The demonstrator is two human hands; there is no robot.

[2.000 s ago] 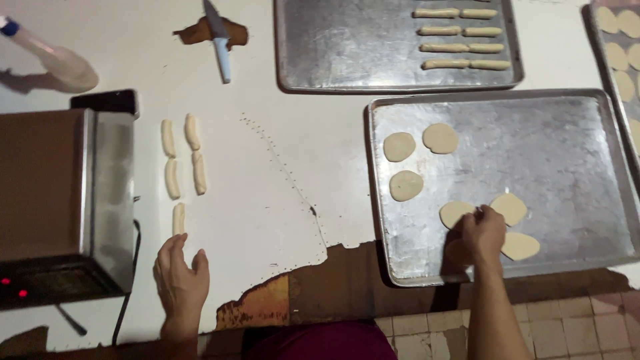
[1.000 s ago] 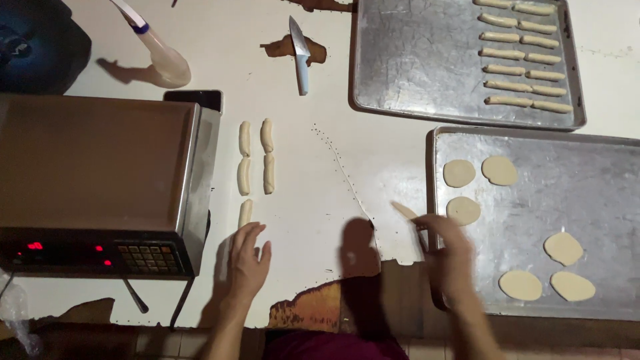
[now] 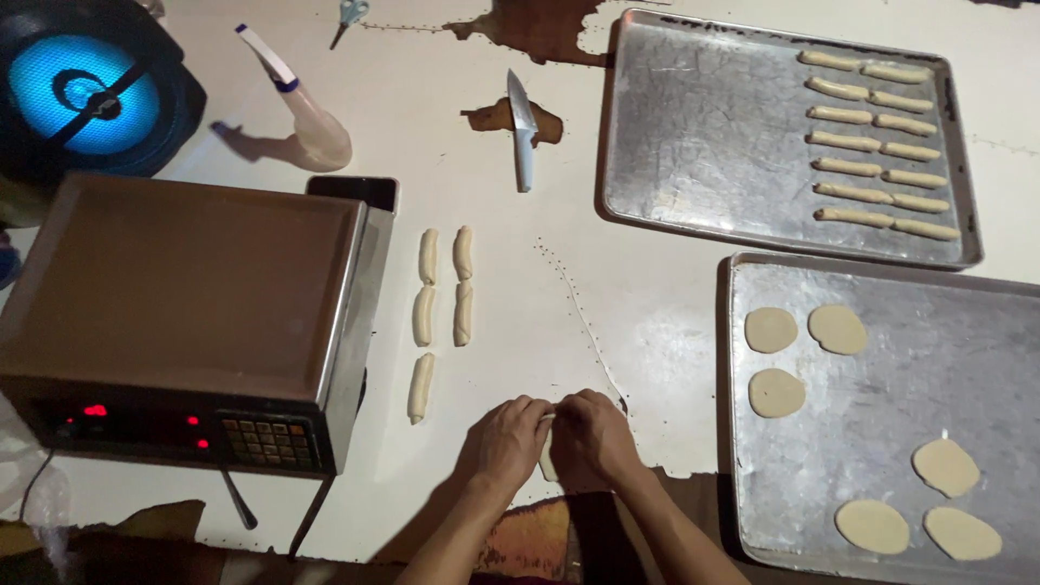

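Observation:
Near the table's front edge, my left hand (image 3: 513,439) and my right hand (image 3: 597,431) are close together, fingertips on one piece of dough (image 3: 549,460) that shows between them. Its upper part is hidden by the fingers. To the left of my hands several rolled dough sticks (image 3: 422,388) lie in two columns on the white table. Flat dough discs (image 3: 873,526) rest on the near metal baking tray (image 3: 756,455) at the right. The far baking tray (image 3: 699,130) bears pairs of dough sticks (image 3: 847,141) along its right side.
A digital scale (image 3: 187,284) stands at the left, with a phone (image 3: 355,193) behind it. Farther back are a spray bottle (image 3: 317,130), a lit speaker (image 3: 85,93) and scissors (image 3: 348,18). A knife (image 3: 522,130) with a light blue handle lies at the top middle.
My right hand has come from the near tray to the table with a dough piece. My left hand has left the front dough stick and moved right to meet it.

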